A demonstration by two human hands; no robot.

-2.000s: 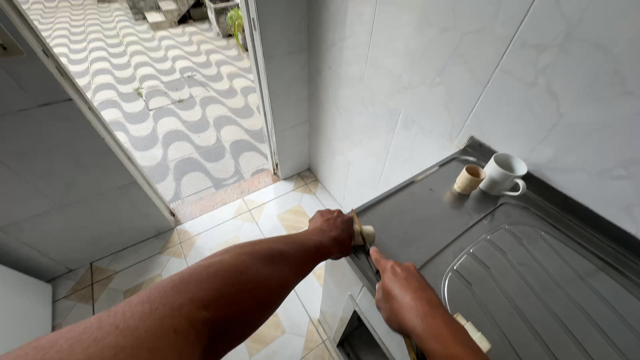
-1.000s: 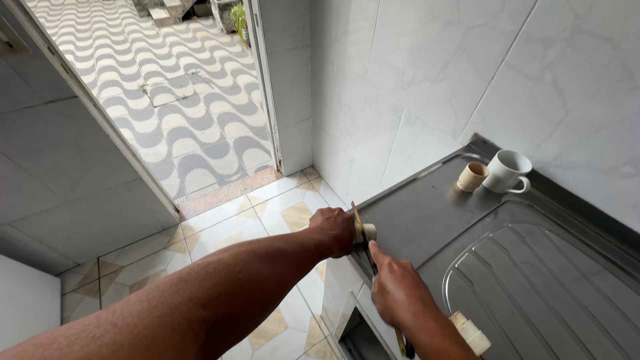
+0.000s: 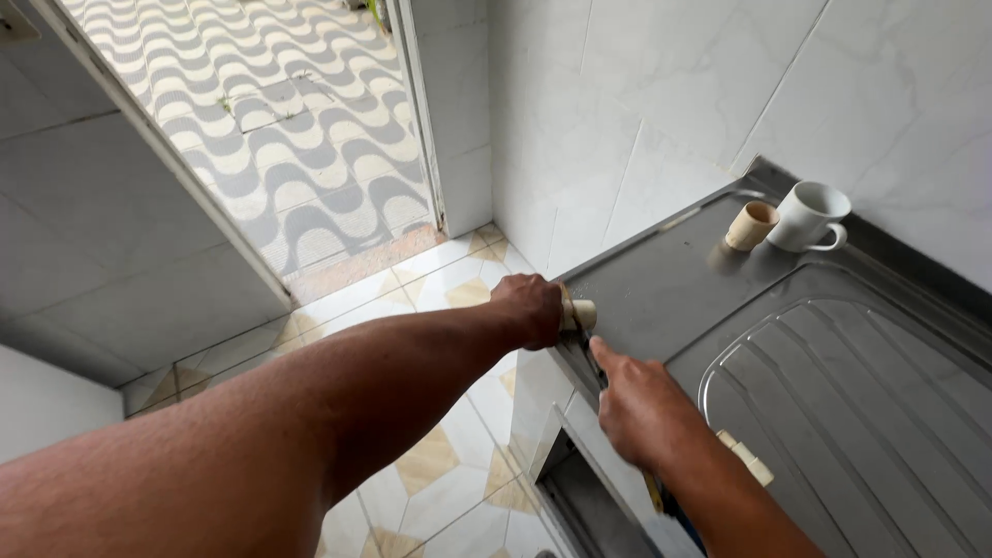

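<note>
At the left front edge of the metal sink top (image 3: 647, 287), my left hand (image 3: 531, 310) is closed around a short cream pipe piece (image 3: 583, 314), whose end sticks out to the right of my fist. My right hand (image 3: 639, 403) grips a narrow-bladed cutting tool (image 3: 593, 360), its index finger stretched along it. The blade lies across the pipe piece beside my left fist. Part of the tool, yellow and dark, shows under my right wrist; the exact kind of tool cannot be told. A jointed cream fitting (image 3: 745, 457) lies on the ribbed drainboard beside my right forearm.
A white mug (image 3: 810, 217) and a small beige cylindrical cup or fitting (image 3: 752, 226) stand near the tiled wall at the back. Below the front edge is a cabinet opening (image 3: 585, 488). To the left, a doorway (image 3: 422, 116) leads to wavy-patterned paving (image 3: 287, 147).
Both hands remain at the same edge, with the left on the pipe piece and the right on the tool. The view has shifted slightly.
</note>
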